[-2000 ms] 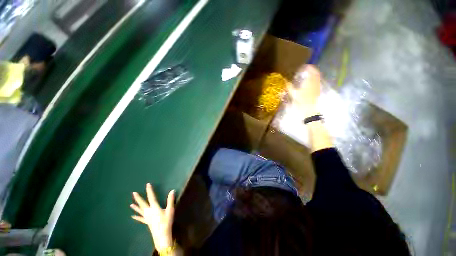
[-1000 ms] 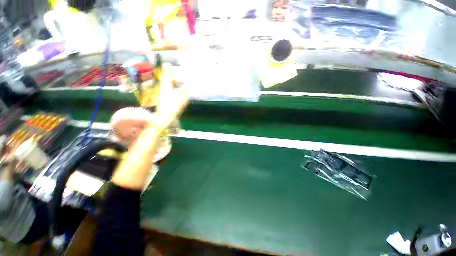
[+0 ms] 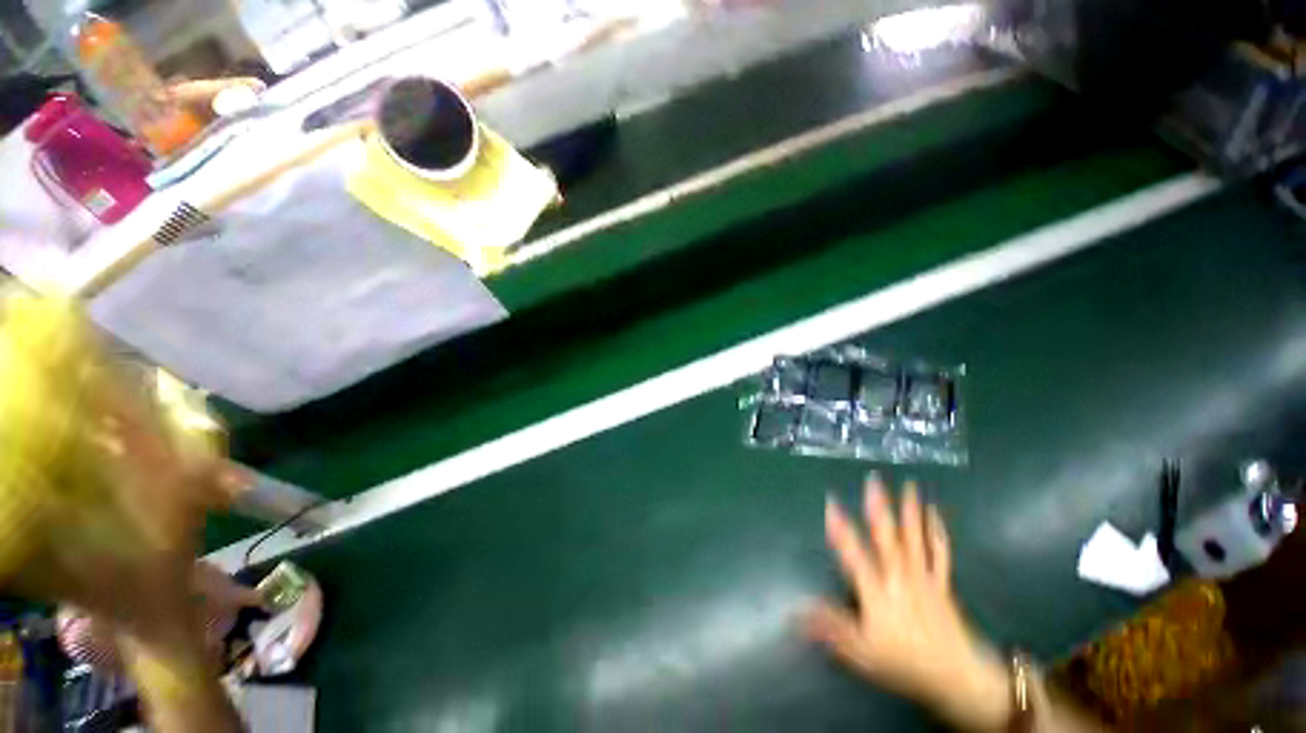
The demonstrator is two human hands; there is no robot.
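Observation:
My left hand [image 3: 151,516], blurred at the left edge, holds a large bright yellow item [image 3: 43,415], also blurred and cut off by the edge. My right hand [image 3: 910,616] is over the green bench with its fingers spread and nothing in it. A shiny clear-dark compartment tray [image 3: 855,408] lies on the bench just beyond its fingertips, not touched.
Black tweezers or pen-like tools [image 3: 1169,516], a white scrap [image 3: 1123,559] and a white-grey fixture [image 3: 1235,533] are at right. Yellow scrap [image 3: 1163,652] lies below the bench edge. Across the bench are a white sheet [image 3: 301,294], a yellow item [image 3: 501,193] and a dark round-topped object [image 3: 427,126].
The view has swung right. The yellow item is now up close in my left hand. My right hand, last seen at the carton, is now over the bench.

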